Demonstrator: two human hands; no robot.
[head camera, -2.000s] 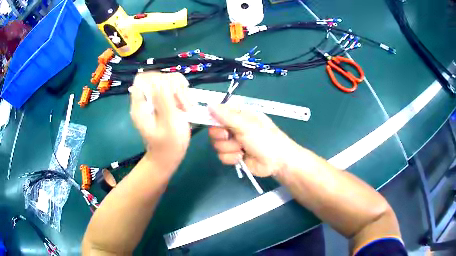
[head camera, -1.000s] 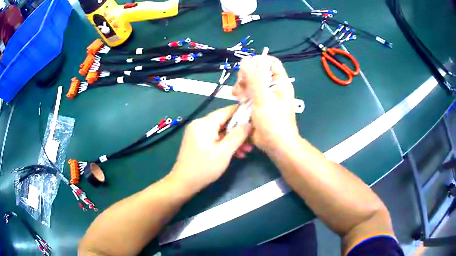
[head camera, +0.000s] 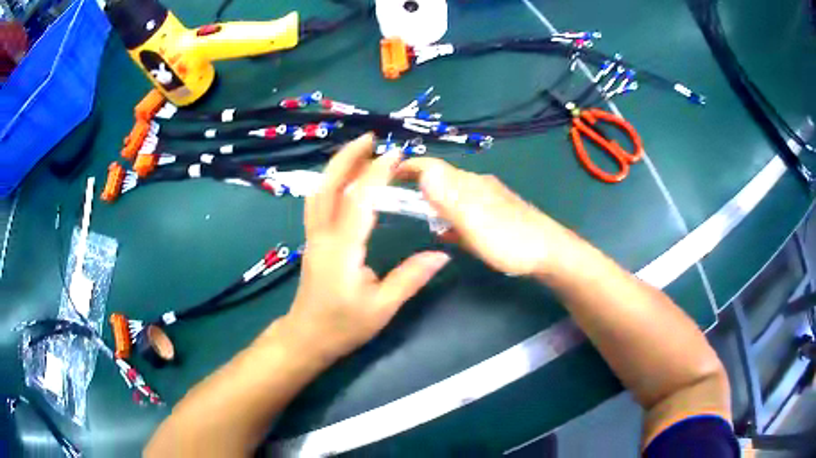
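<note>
My left hand (head camera: 344, 259) is open, thumb and fingers spread, left of my right hand. My right hand (head camera: 492, 219) is bent palm down, its fingers around a small bunch of white sleeves (head camera: 436, 222); the grip is blurred and partly hidden. A steel ruler (head camera: 306, 183) lies under and behind my hands, mostly covered. One wire harness (head camera: 228, 293) runs from an orange connector (head camera: 121, 335) toward my left hand, with a tape roll (head camera: 159, 343) beside the connector.
More harnesses (head camera: 268, 134) lie across the back. Scissors (head camera: 607, 145) lie right. A yellow heat gun (head camera: 183, 58), white roll (head camera: 412, 22) and blue bin (head camera: 54, 89) stand further back. Plastic bags (head camera: 85, 286) lie left. A measuring strip (head camera: 501, 365) follows the near edge.
My hands were together on the white sleeves; now my left hand has opened and moved away to the left. The whole view has shifted slightly.
</note>
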